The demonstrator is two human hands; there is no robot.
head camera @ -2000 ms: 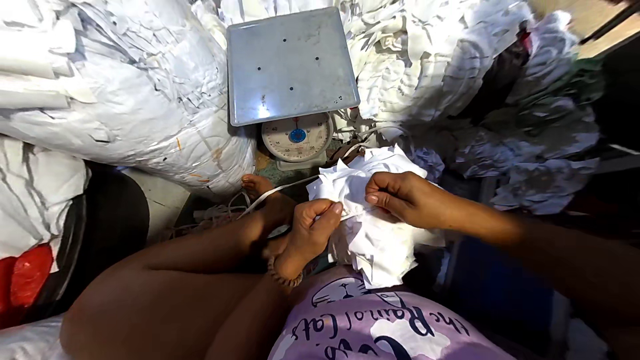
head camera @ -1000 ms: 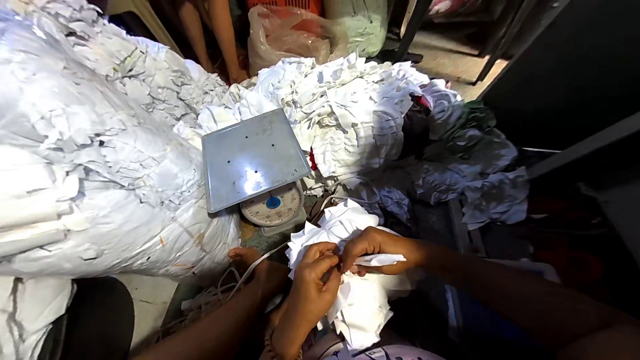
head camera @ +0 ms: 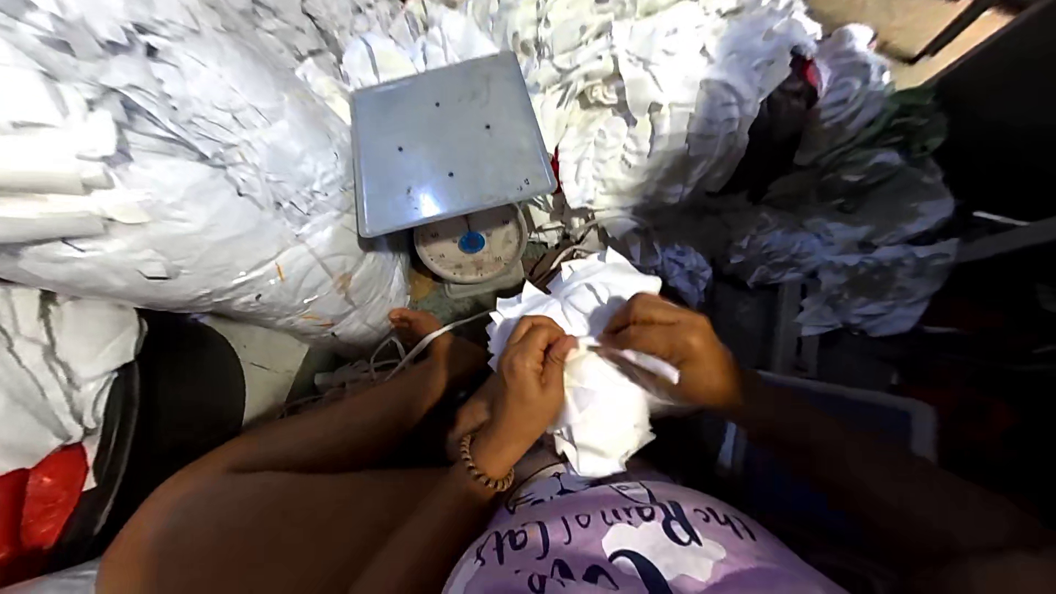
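Note:
A bundle of white fabric pieces (head camera: pixel 606 412) with jagged edges lies over my lap. My left hand (head camera: pixel 532 371), with a beaded bracelet at the wrist, pinches white material at the bundle's middle between thumb and fingers. Close beside it on the right, my right hand (head camera: pixel 672 346) grips a white strip or fold of the same material; it is blurred, and its fingertips are partly hidden. Beyond the bundle stands a dial platform scale (head camera: pixel 470 243) with a bare grey metal plate (head camera: pixel 454 140).
A large clear plastic sack of white pieces (head camera: pixel 206 181) fills the left. Heaped white fabric (head camera: pixel 652 99) lies behind the scale. A black tub (head camera: pixel 190 379) is at lower left, a blue crate with a pale rim (head camera: pixel 924 421) at right. Cord (head camera: pixel 421 342) runs by my foot.
Both hands stay over the white bundle. A second ago a white strip stuck out from my right hand; now the hands are slightly further apart. The view tilted up, then back down.

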